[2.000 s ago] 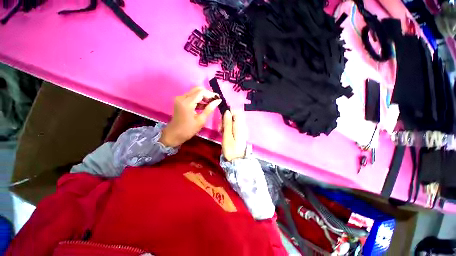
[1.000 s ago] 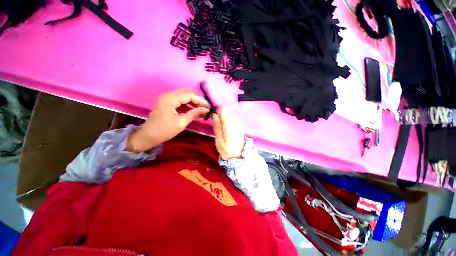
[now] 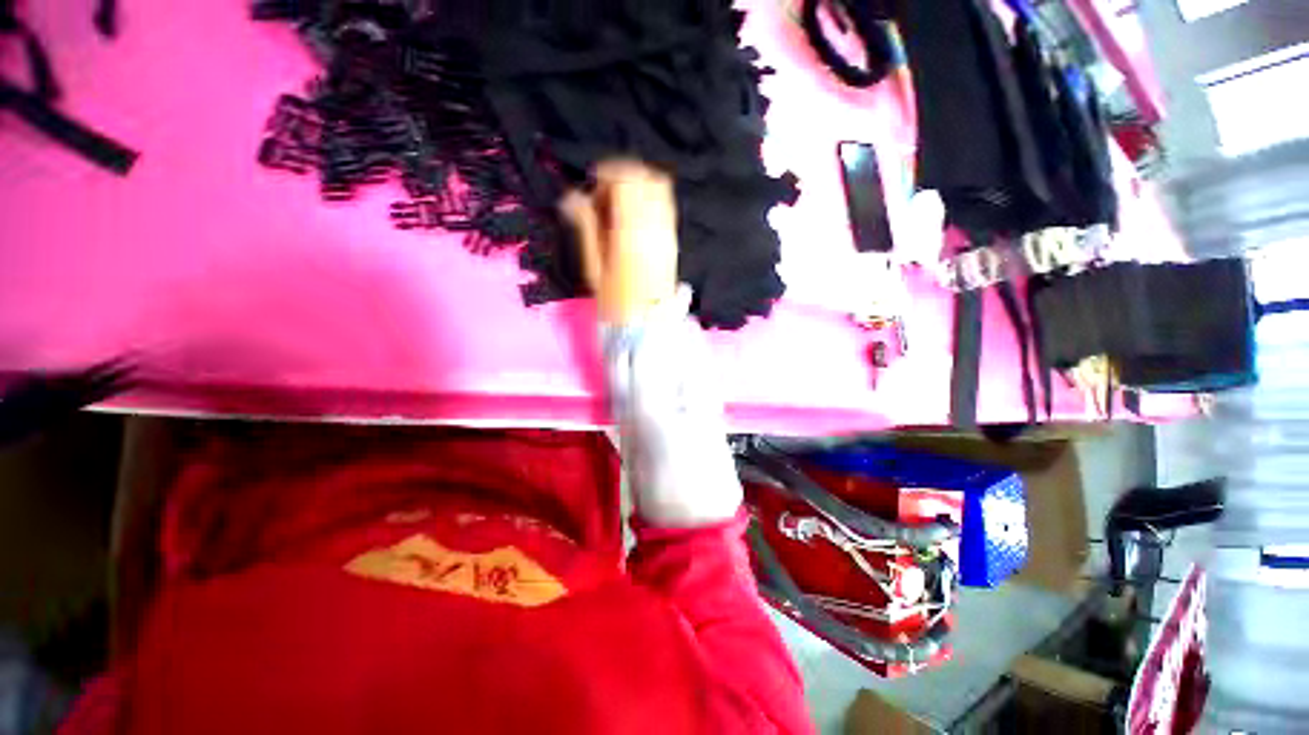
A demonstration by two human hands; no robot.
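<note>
A wide pile of short black webbing strips (image 3: 617, 86) lies on the pink table in front of me. A loose heap of small black plastic slide buckles (image 3: 409, 137) lies against its left side. My right hand (image 3: 629, 237) is over the near part of the strip pile, blurred, with its fingers on or just above the strips. Whether it grips a strip cannot be told. My left hand is out of the picture. A dark blurred shape is at the left edge by the table's rim; what it is cannot be told.
Loose black straps (image 3: 72, 137) lie at far left. A smartphone (image 3: 866, 197), keys (image 3: 879, 352), a black coil (image 3: 861, 69) and black fabric panels (image 3: 962, 129) are at right. Straps hang over the table edge. Below are a blue box (image 3: 993, 528), a red bag and cardboard boxes.
The view has turned right. My hands, earlier together on a black strip and a small part, have separated. My right hand has moved forward to the strip pile; my left has left the picture.
</note>
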